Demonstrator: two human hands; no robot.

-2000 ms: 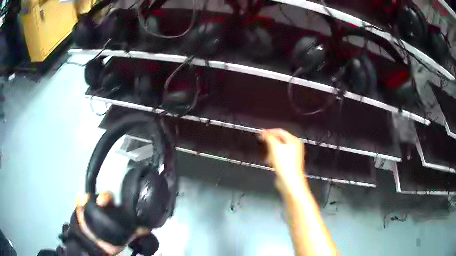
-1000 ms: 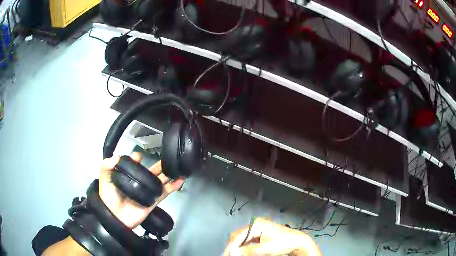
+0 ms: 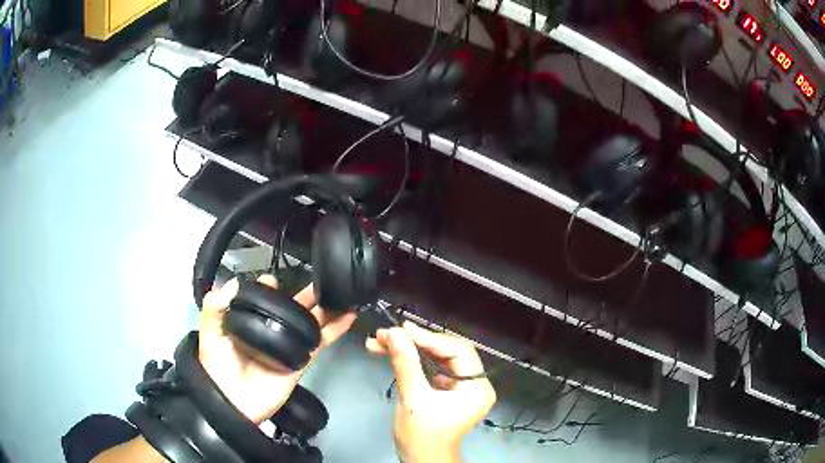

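A black headset is held in my left hand, its band arched upward and its two round cups at my fingers and palm. More black headset parts hang around my left wrist and forearm. My right hand is just right of the held headset. It pinches a thin black cable between thumb and fingers, with the cable's tip near the bottom of the right-hand cup. I cannot tell if the tip touches the cup.
A dark tiered rack with pale shelf edges crosses the view, bearing black headsets and looping cables. Red digits glow at the upper right. Loose cable ends dangle low. A yellow cabinet stands at the upper left above the pale floor.
My right hand has come from the shelf edge, down and then up to the held headset, with the cable in its fingers. The headset has moved slightly right since one second ago.
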